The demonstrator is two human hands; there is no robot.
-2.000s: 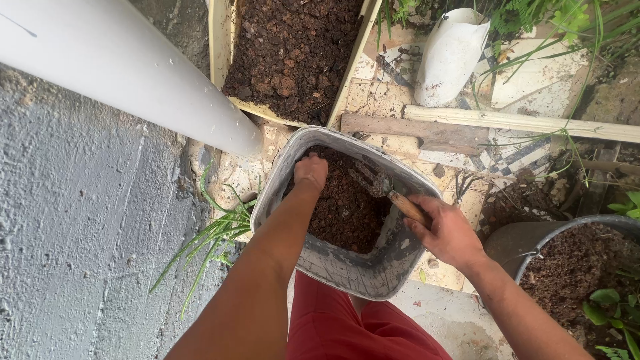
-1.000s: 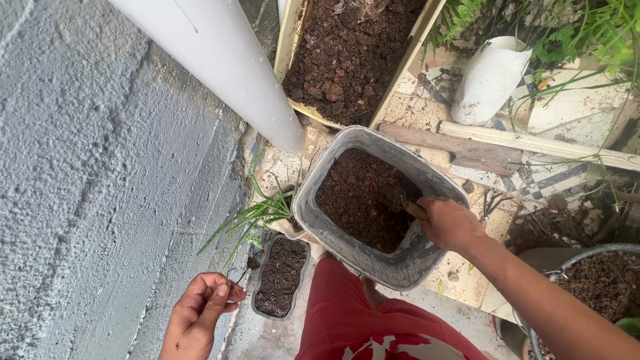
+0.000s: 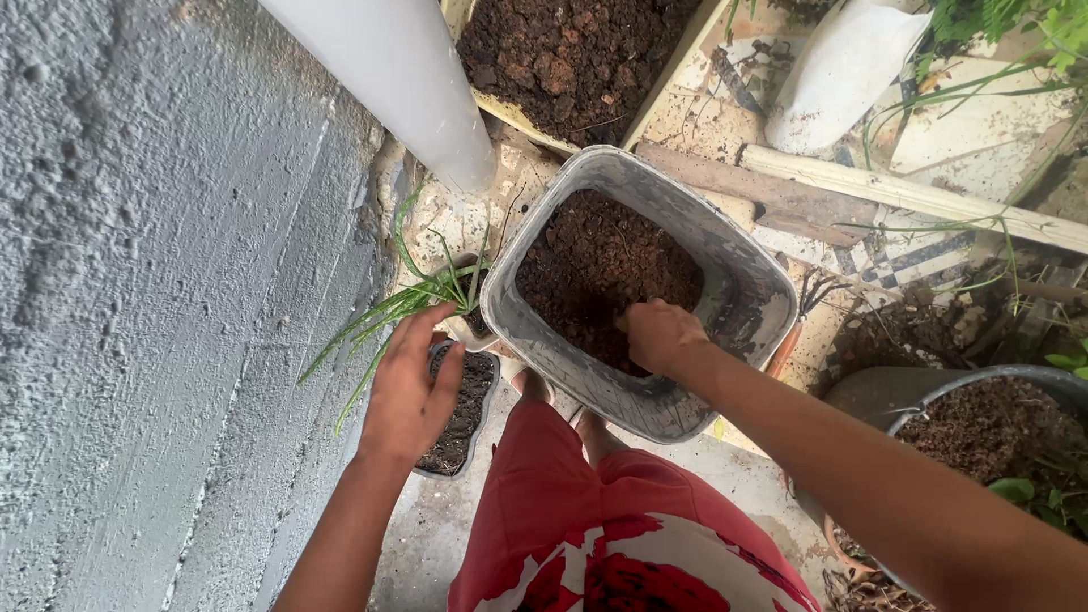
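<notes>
A squarish grey plastic bucket (image 3: 748,255) holds dark brown soil (image 3: 612,246). My right hand (image 3: 663,336) is inside it, fingers at the soil beside a hollow; a short piece of what may be a handle shows at the fingertips, so its hold is unclear. My left hand (image 3: 414,378) is empty with fingers apart, over the edge of a small soil-filled tray (image 3: 463,416) and close to a small pot with an aloe-like plant (image 3: 425,293). To the bucket's right, a hand rake (image 3: 786,344) with dark tines lies on the tiles.
A grey rough wall (image 3: 170,297) and a white pipe (image 3: 408,76) stand at left. Above is a yellowish planter (image 3: 680,76) of soil. Wooden strips (image 3: 918,195) and a white cut container (image 3: 841,76) lie at upper right; a large pot (image 3: 892,391) stands at right.
My left hand was in the bucket, then at the lower left pinching something thin; it is now empty beside the plant. The wooden-handled tool my right hand held is no longer plainly visible there.
</notes>
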